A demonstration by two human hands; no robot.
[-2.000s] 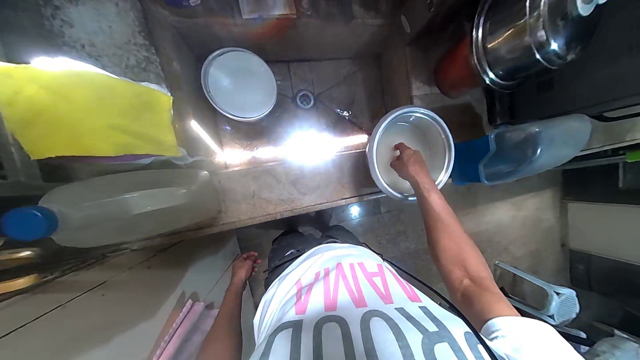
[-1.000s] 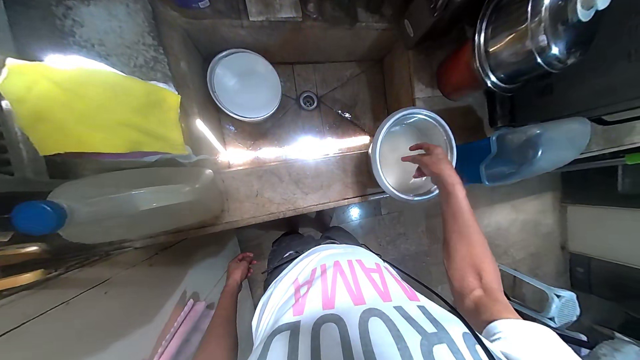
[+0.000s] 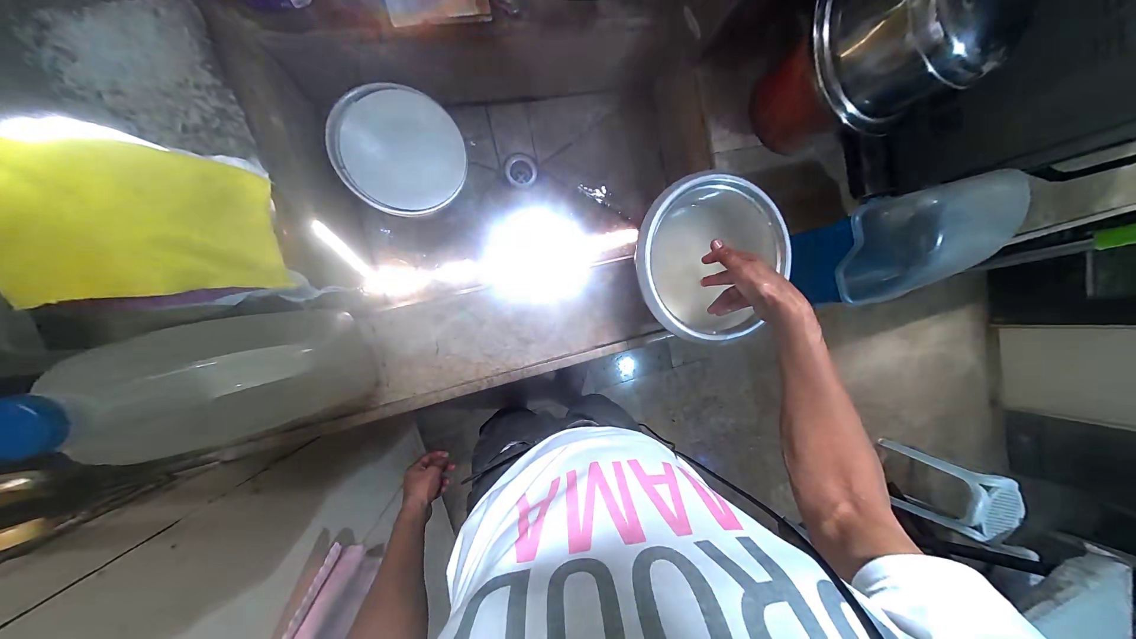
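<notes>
My right hand [image 3: 744, 282] hovers over a round metal pot [image 3: 650, 266] at the sink's right edge, its fingers apart and nothing seen in them. Pale, cloudy liquid [image 3: 697, 235] lies inside the pot; whether the fingertips touch it I cannot tell. Low beside my body, at the left, hangs my left hand [image 3: 429, 477] with its fingers loosely curled; no object shows in it. A round, pale metal lid or shallow pan [image 3: 397, 149] rests in the sink, left of the drain [image 3: 520, 169].
A yellow cloth [image 3: 133, 222] and a large clear bottle with a blue cap [image 3: 213, 382] lie left of the sink [image 3: 568, 124]. To the right are a blue-and-clear plastic container [image 3: 932, 235], a shiny steel pot [image 3: 887, 53] and a reddish container [image 3: 785, 102].
My right hand's fingers, bunched together low in the pot two seconds ago, are now spread above it. The left hand stays low at my side.
</notes>
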